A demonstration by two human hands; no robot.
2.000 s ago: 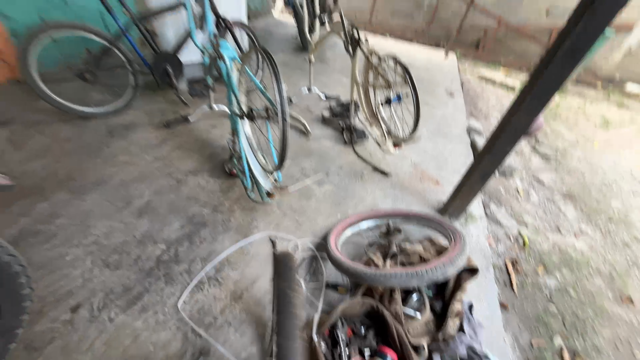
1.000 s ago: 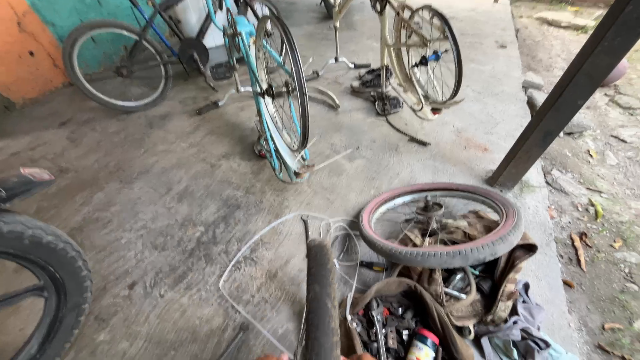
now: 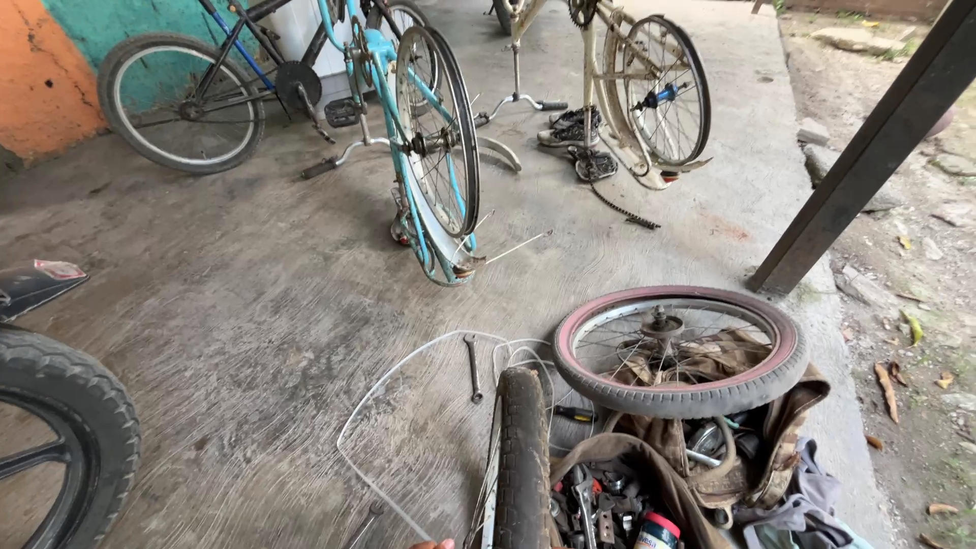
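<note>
At the bottom edge only a fingertip of my left hand (image 3: 433, 544) shows, just left of an upright bicycle wheel with a worn black tire (image 3: 523, 457) and close to a thin whitish cable (image 3: 366, 396) looped on the floor; its grip is hidden. My right hand is out of view. Beyond the wheel lies a combination wrench (image 3: 473, 367). To its right are a screwdriver (image 3: 576, 414) and an open brown cloth bag (image 3: 648, 473) holding metal tools and a red-capped container (image 3: 657, 531). A bicycle wheel with a reddish tire sidewall (image 3: 793, 328) rests flat across the bag.
An upturned light-blue bicycle (image 3: 404, 145) and a cream one (image 3: 591, 84) stand ahead. A black bicycle (image 3: 229, 49) is by the wall. A thick black tire (image 3: 69, 412) stands at left, a dark metal post (image 3: 862, 152) at right. Another wrench (image 3: 366, 524) lies low down.
The upright worn tire stays near the bottom centre. Fingers showed on both sides of its base one second ago; now a fingertip shows at its left. The view has shifted and sharpened.
</note>
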